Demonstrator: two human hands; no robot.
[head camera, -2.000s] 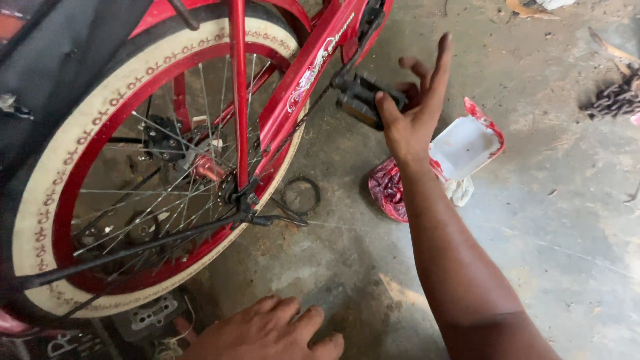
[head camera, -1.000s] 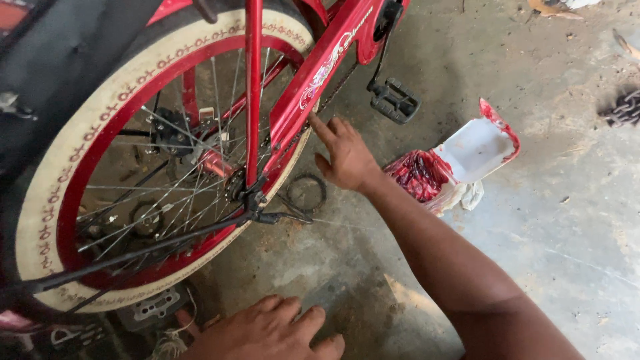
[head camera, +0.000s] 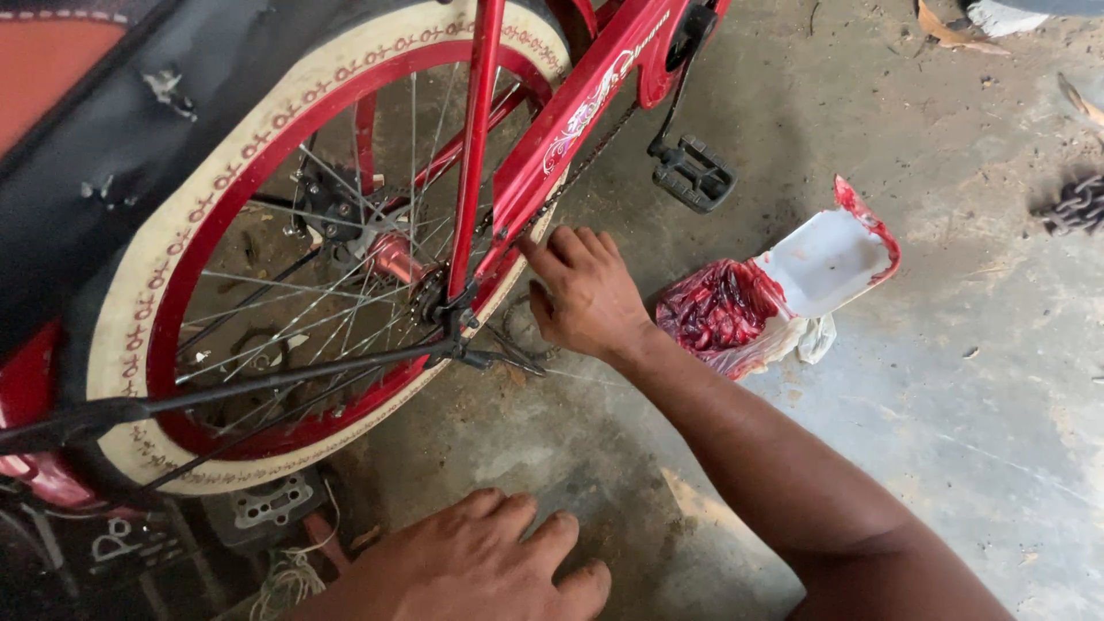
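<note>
A red bicycle's rear wheel with a cream-banded tyre (head camera: 116, 362) fills the left of the head view. My right hand (head camera: 586, 289) has its index fingertip at the bicycle chain (head camera: 595, 155), just below the red chain guard (head camera: 561, 129); whether it touches the chain cannot be told. Its other fingers are curled, with nothing seen in them. The rear sprocket (head camera: 427, 297) lies left of that hand. My left hand (head camera: 496, 561) is low in the middle, fingers spread, holding nothing visible. A black pedal (head camera: 694, 172) hangs from its crank above and right of my right hand.
On the concrete floor, right of my right hand, sit a plastic bag of red grease (head camera: 720, 306) and a white tub (head camera: 828, 263) smeared with it. A heavy metal chain (head camera: 1074, 205) lies at the right edge. A metal part (head camera: 276, 504) and string (head camera: 289, 582) lie at lower left.
My right hand has left the pedal, where it was two seconds ago, and moved left and down to the chain beside the guard. My left hand stays low in the view.
</note>
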